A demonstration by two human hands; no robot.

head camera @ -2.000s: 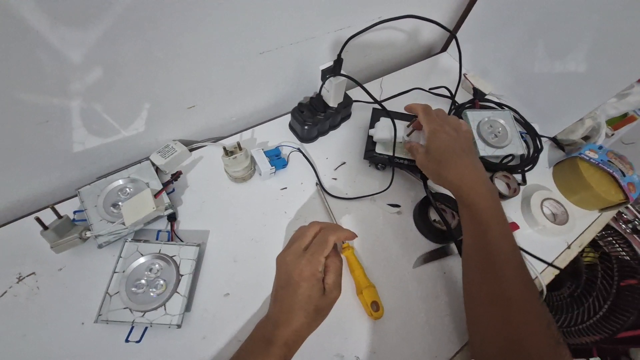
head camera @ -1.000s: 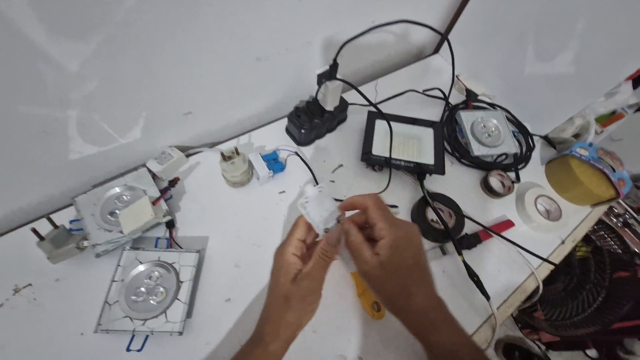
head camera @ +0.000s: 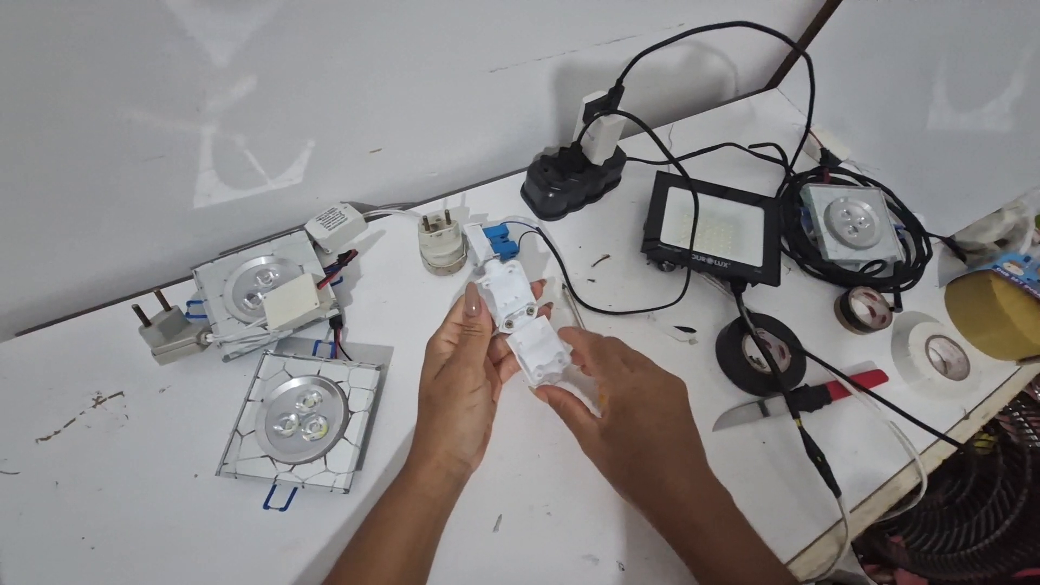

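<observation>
My left hand (head camera: 463,366) grips a small white plastic housing (head camera: 505,294) with metal screws at its lower edge. Between the thumb and fingers of my right hand (head camera: 634,398) is a second white plastic piece (head camera: 539,351), its inner side up, close below the housing; whether the two are joined I cannot tell. Just behind the housing, blue connectors (head camera: 497,241) with thin wires lie on the white table. A screwdriver (head camera: 574,309) is mostly hidden under my right hand.
Square LED downlights (head camera: 302,418) lie at the left, near a white plug (head camera: 169,333). A black power strip (head camera: 569,183), an LED floodlight (head camera: 713,227), coiled cable (head camera: 918,236), tape rolls (head camera: 761,355) and a knife (head camera: 800,398) occupy the right. A fan (head camera: 967,496) stands beyond the table edge.
My right hand has come from the floodlight to my left hand. The white piece that was over the floodlight is gone from there. One second ago the white parts appeared together; now two pieces show.
</observation>
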